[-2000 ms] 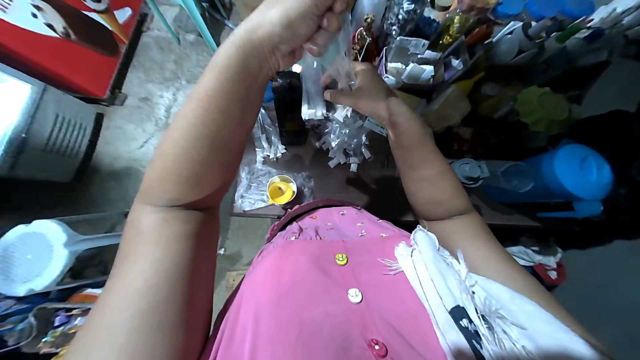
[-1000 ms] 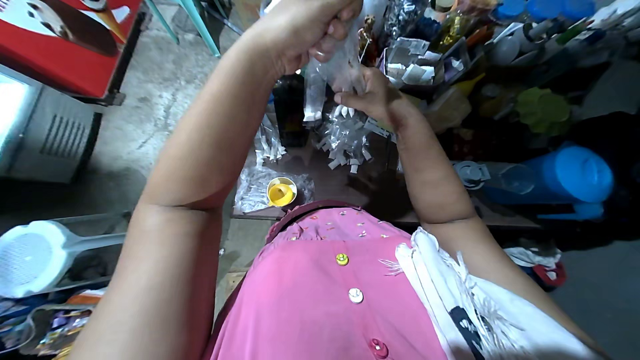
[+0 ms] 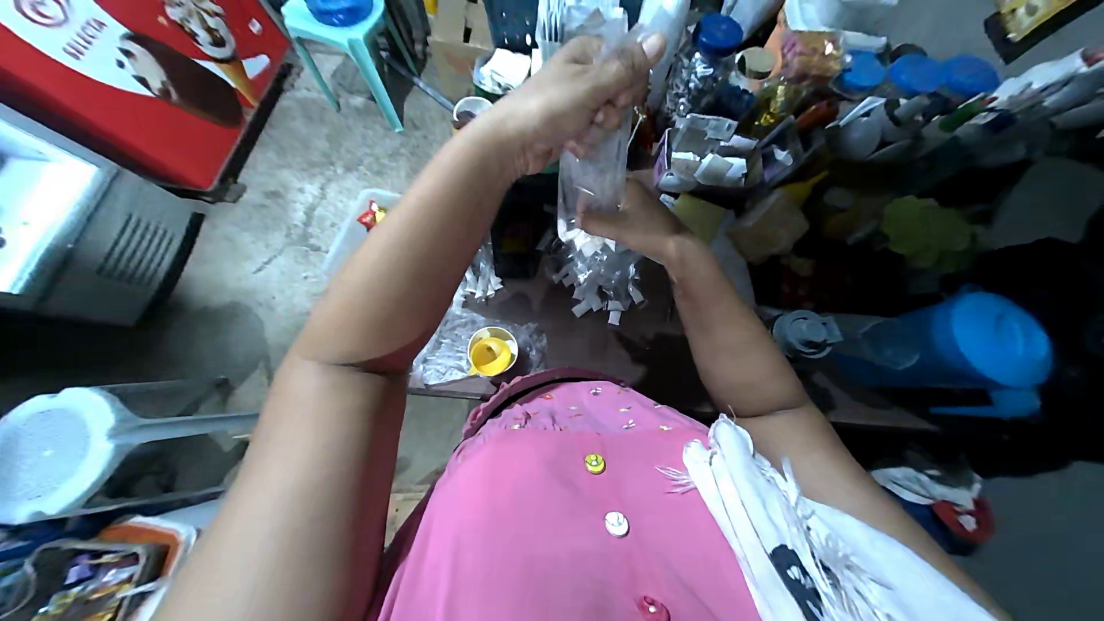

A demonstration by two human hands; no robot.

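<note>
My left hand (image 3: 586,99) is closed on the upper part of a clear plastic bag (image 3: 595,177), which hangs down from it. Lower and to the right, my right hand (image 3: 634,216) has its fingers against the bag's bottom end; part of that hand lies behind the plastic. Directly beneath is a heap of small clear packets with white strips (image 3: 604,280) on the dark tabletop. A round container with a yellow piece inside (image 3: 492,352) sits on crumpled clear plastic (image 3: 444,345) near the table's front edge.
At the right stands a large blue-lidded jug (image 3: 983,341). A box of white pieces (image 3: 709,164) and a blue-lidded jar (image 3: 716,34) are behind the right hand. A teal stool (image 3: 345,39) is on the floor at the back left.
The view has shifted so that more of the back of the table shows. The bag now hangs straighter and longer between my hands.
</note>
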